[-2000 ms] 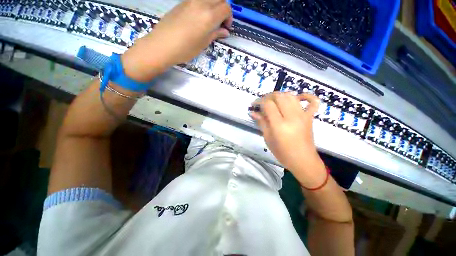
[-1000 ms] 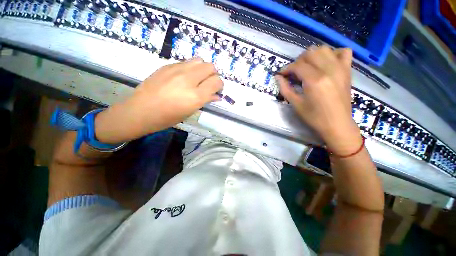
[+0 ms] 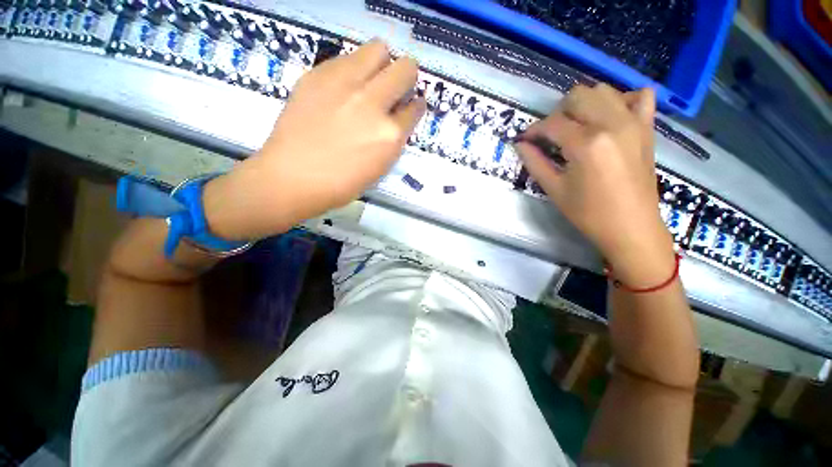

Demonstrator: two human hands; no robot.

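A long row of white circuit board panels point(image 3: 467, 137) with blue and black parts runs across the view. My left hand point(image 3: 342, 128) is over the row left of centre, its fingertips at the boards' upper part; what it holds is hidden. My right hand point(image 3: 598, 164) is over the row right of centre, thumb and index finger close together at a board. Small dark pieces show inside its curled fingers. Two small black components point(image 3: 412, 183) lie on the conveyor rail point(image 3: 474, 202) between the hands.
A blue parts bin point(image 3: 689, 87) heaped with black components stands behind the boards. Black toothed strips point(image 3: 497, 55) lie between bin and boards. A second blue bin point(image 3: 789, 46) with red and yellow is at the upper right. A dark flat object point(image 3: 582, 290) sits under the rail's near edge.
My left hand has moved from the rail up over the boards. My right hand moved from the rail to the boards, then stayed nearly still. The two loose components now show on the rail.
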